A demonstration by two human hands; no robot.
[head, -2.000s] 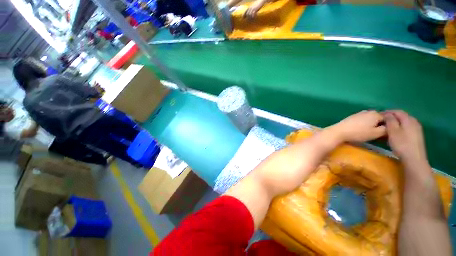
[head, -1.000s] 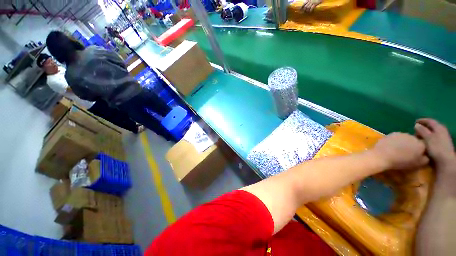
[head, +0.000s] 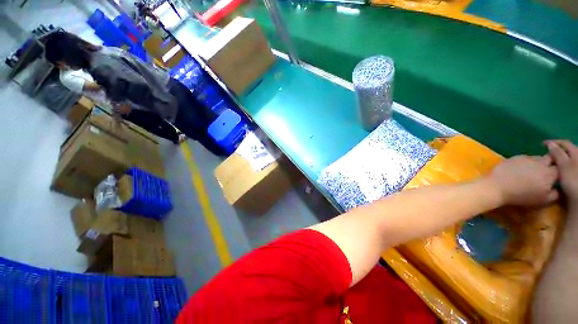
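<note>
The orange tape-wrapped cushion (head: 481, 285) lies on the teal bench at the lower right, with its round centre hole showing. My left hand (head: 525, 180) rests over the cushion's far edge, fingers bent. My right hand (head: 566, 163) meets it at the right rim of the picture and is partly cut off. The fingers of both hands touch or nearly touch. Whether anything small is between them cannot be told. A silver-grey speckled pad (head: 379, 163) lies left of the cushion, beside an upright speckled roll (head: 374, 95).
A green conveyor (head: 443, 82) runs behind the bench. A carton (head: 237, 54) stands on the bench further left. An open carton (head: 250, 180) is beside the bench. A person in dark clothes (head: 139, 88) stands in the aisle near stacked cartons (head: 95, 152) and blue crates (head: 149, 196).
The view has swung left and down, so the bench items sit further right and more floor shows. My hands stay together above the cushion's far edge. The person in the aisle has bent towards the cartons.
</note>
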